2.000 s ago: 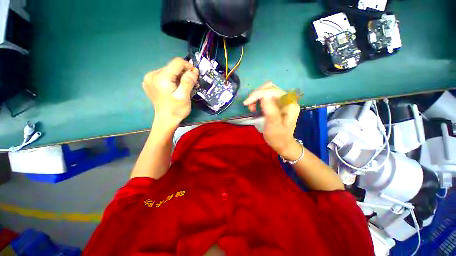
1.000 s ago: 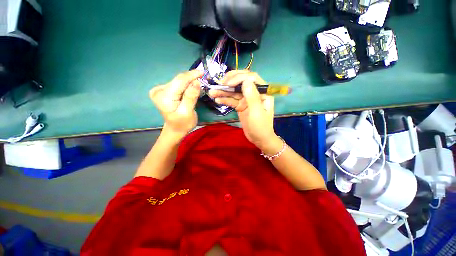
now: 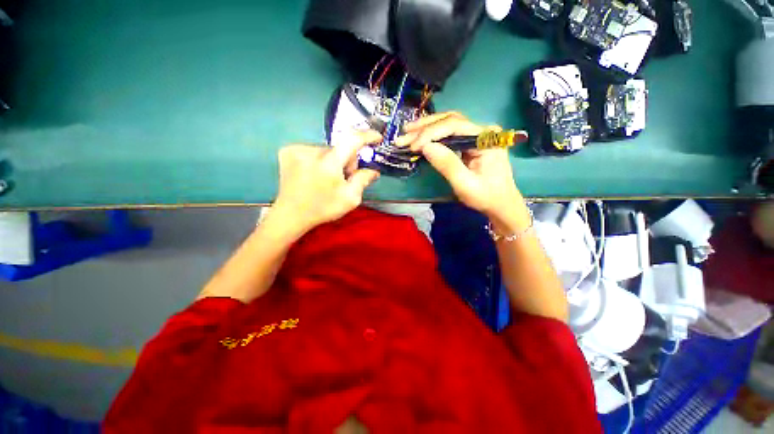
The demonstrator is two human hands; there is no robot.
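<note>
The lens module (image 3: pixel 345 114), a black rounded shell with a pale plate and circuit board, lies near the bench's front edge. Thin wires (image 3: pixel 384 75) run from it into the glossy black camera body (image 3: pixel 437 38) behind it. My left hand (image 3: pixel 327 180) grips the module's near left side with thumb and fingers. My right hand (image 3: pixel 471 165) holds a dark pen-length tool with a yellow-banded end (image 3: pixel 501 139); its tip is over the module, hidden among the fingers. Small plugs at the fingertips are too small to make out.
Several spare lens modules (image 3: pixel 564 110) with exposed boards lie at the right on the green bench (image 3: pixel 204 102). White camera units (image 3: pixel 607 314) are below the bench at right, with a blue crate (image 3: pixel 700 373). Part of another person in dark red (image 3: pixel 747 263) shows at the far right.
The right hand has come in from the right with the tool to the module. The module is turned, showing its pale plate at the left. The view has shifted, and the left hand now holds the module's near side.
</note>
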